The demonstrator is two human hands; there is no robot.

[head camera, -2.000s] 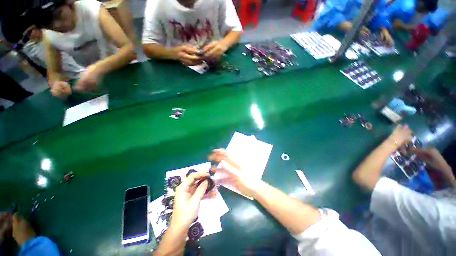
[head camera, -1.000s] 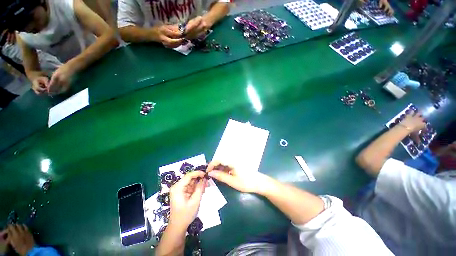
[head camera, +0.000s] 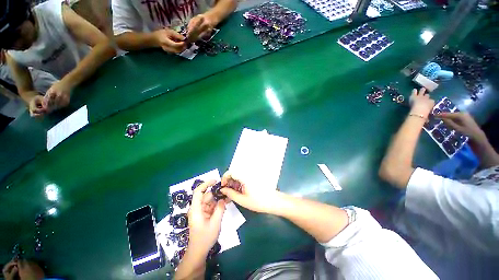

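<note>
My left hand (head camera: 204, 221) and my right hand (head camera: 247, 196) meet over a white working sheet (head camera: 234, 217), both bare. Between their fingertips they hold a small black unit (head camera: 218, 191), partly hidden by the fingers. Several black units with round ringed centres (head camera: 180, 198) lie on the sheet, mostly along its left side; my left hand and forearm hide some. A blank white sheet (head camera: 259, 156) lies just beyond my right hand.
A mobile phone (head camera: 143, 239) lies left of the working sheet. A white ring (head camera: 305, 150) and white strip (head camera: 329, 176) lie at right. Loose parts (head camera: 132, 130) lie on the green surface. Other workers sit across and at right; a parts pile (head camera: 274, 24) lies at the far side.
My hands have stayed together over the sheet since a second ago; the black unit now shows more clearly between them. The loose parts on the green surface moved left. The right-hand worker's hands shifted.
</note>
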